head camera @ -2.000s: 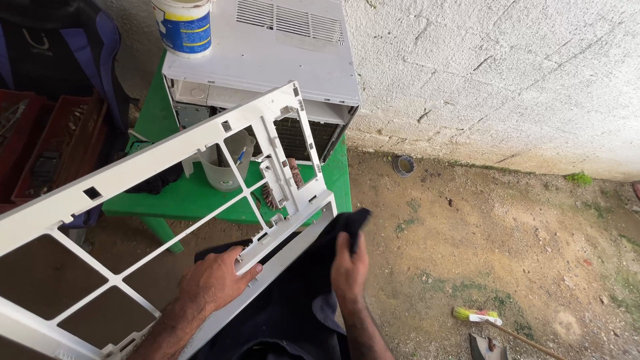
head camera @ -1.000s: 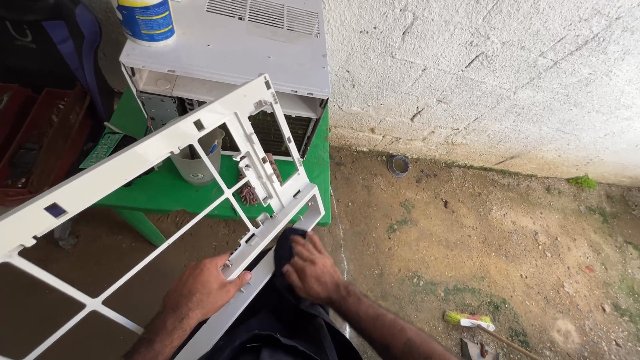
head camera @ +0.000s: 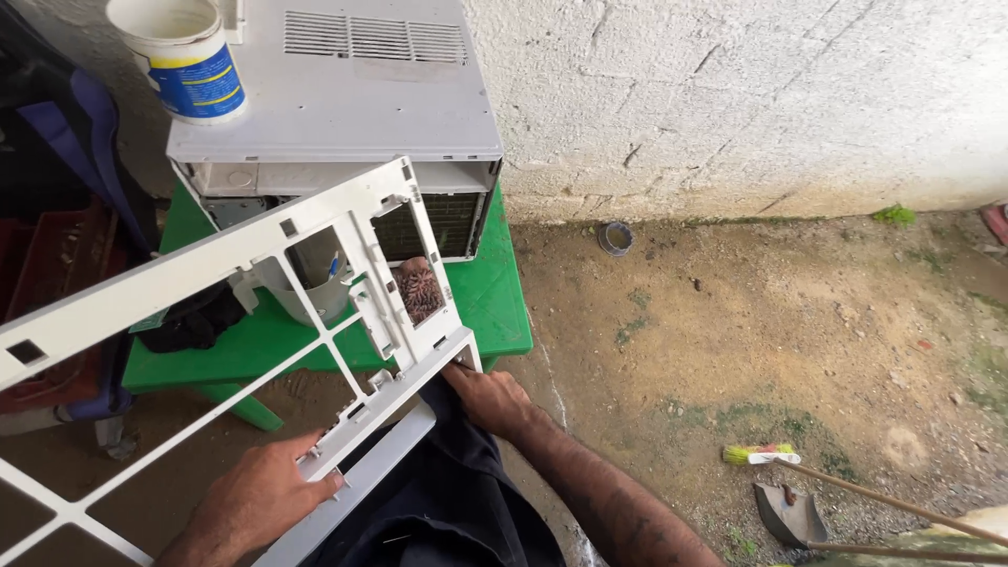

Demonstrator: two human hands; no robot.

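A white plastic front frame of an air conditioner (head camera: pixel 169 279) slants across the left half of the view. My left hand (head camera: pixel 256 492) grips its lower bar, fingers on the near edge and thumb over the inner rim. My right hand (head camera: pixel 488 398) is at the frame's right corner, fingertips hidden inside the edge, with dark cloth (head camera: pixel 461 472) just below; whether they hold the cloth cannot be told. Behind the frame, the window air conditioner's housing (head camera: pixel 378 102) rests on a green plastic table (head camera: pixel 492 307). A chenille wash mitt (head camera: pixel 420 295) shows through the frame's opening.
A white bucket with a blue label (head camera: pixel 197 87) stands on the housing. A light pail (head camera: pixel 303 295) and black cloth (head camera: pixel 193 319) are on the table. A red toolbox (head camera: pixel 67 276) lies at left. A broom (head camera: pixel 866 488), dustpan (head camera: pixel 787 516) and small round container (head camera: pixel 615 238) are on the ground.
My right hand, holding dark cloth away from the frame two seconds ago, has moved in to the frame's right corner. My left hand keeps its grip on the lower bar.
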